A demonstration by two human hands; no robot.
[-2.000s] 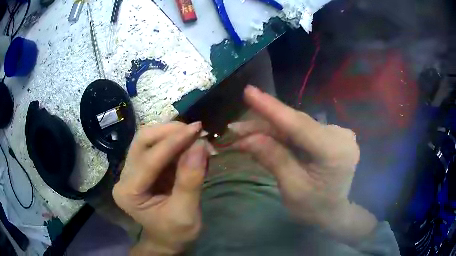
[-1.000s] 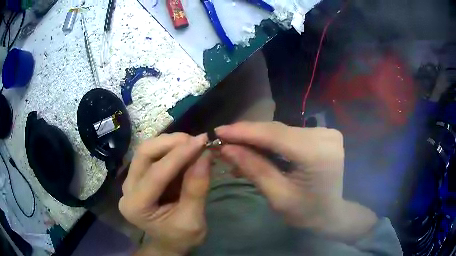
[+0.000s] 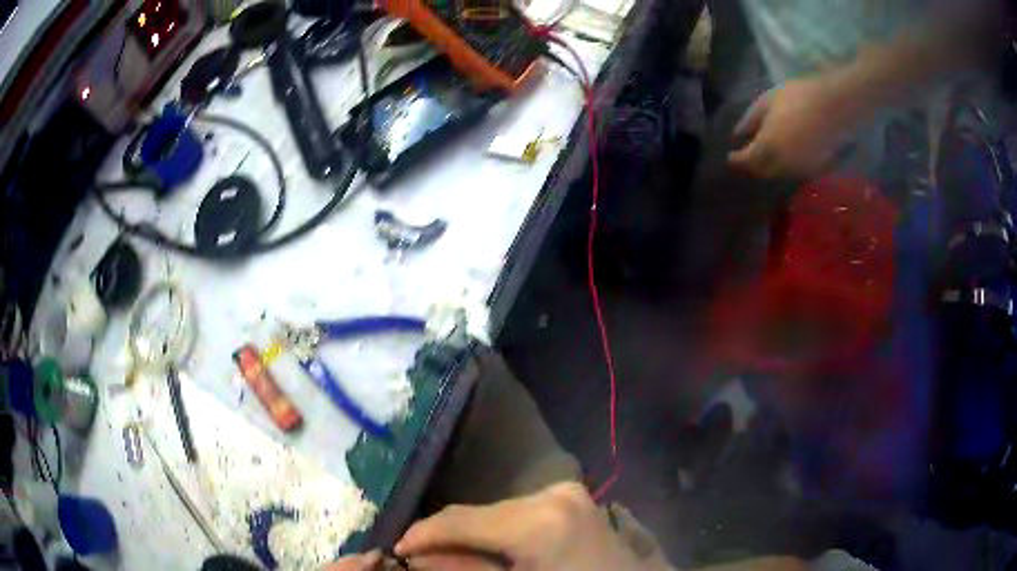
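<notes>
My right hand [image 3: 524,533] is at the bottom edge, cut off by it, with thumb and fingers pinched on a small dark part [image 3: 395,558] too blurred to identify. A thin red lead [image 3: 596,290] runs down to this hand. Of my left hand [image 3: 355,562] only fingertips show at the bottom edge, close beside the right fingertips; whether they grip the part is unclear. The dark blue crescent circuit board [image 3: 265,535] lies on the speckled white board [image 3: 323,491]. The open ear cup is mostly cut off.
Blue-handled cutters [image 3: 346,399] and a red-orange tube [image 3: 268,388] lie near the peeling green edge [image 3: 385,446]. Farther up are a silver battery [image 3: 515,145], an orange-edged multimeter [image 3: 452,42], a black cable and blue cups. Another person's hand [image 3: 797,128] is beyond the bench, above a red object.
The view has swung up and along the bench, so both hands sit at the bottom edge. The multimeter and the other person's hand have come into view; the headphones have mostly left it.
</notes>
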